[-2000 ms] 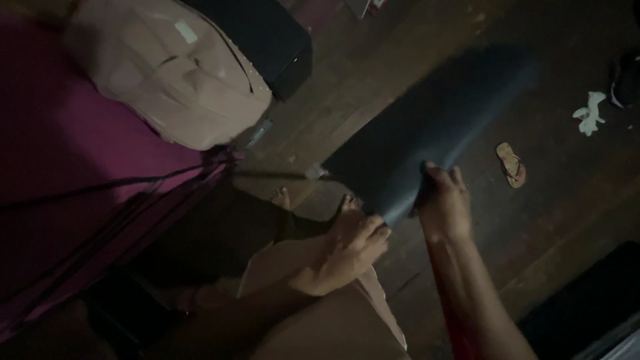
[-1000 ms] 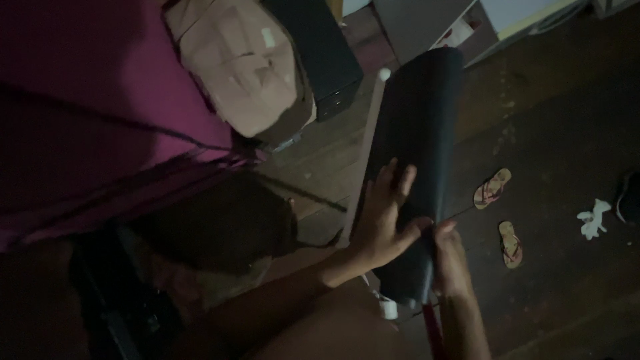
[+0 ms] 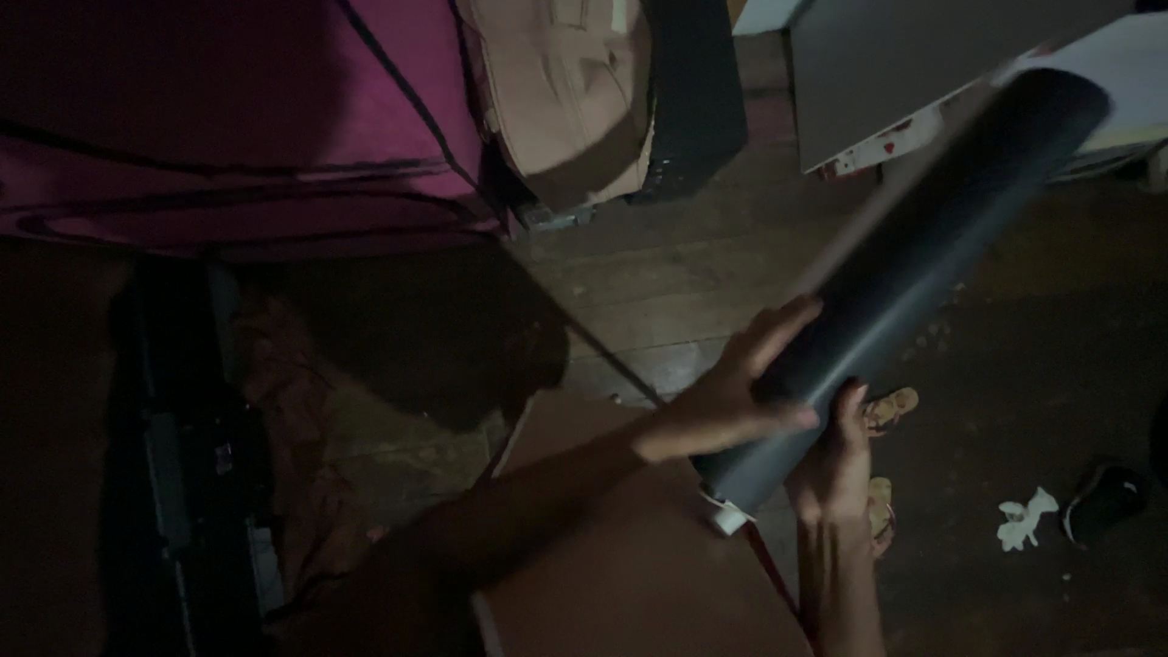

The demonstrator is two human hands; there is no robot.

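A long roll of dark sheet material (image 3: 922,274) slants from the lower middle up to the upper right, with a white end piece (image 3: 729,520) sticking out of its lower end. My left hand (image 3: 739,392) grips the lower part of the roll from the left side, thumb across its face. My right hand (image 3: 835,456) holds the same part from below and the right, its thumb along the edge. A thin pale edge runs along the roll's upper left side. The image is dim, and the fingers behind the roll are hidden.
Sandals (image 3: 890,411), a crumpled white item (image 3: 1025,518) and a dark shoe (image 3: 1104,502) lie on the wooden floor at right. A beige backpack (image 3: 570,100) rests beside a black box (image 3: 698,100) at the top. Magenta fabric (image 3: 401,109) fills the upper left; a grey panel (image 3: 912,73) stands upper right.
The dark sheet, spread and blurred two seconds ago, is now a narrower roll. Since one second ago its far end has tilted to the right, with both hands still on it. The view has shifted.
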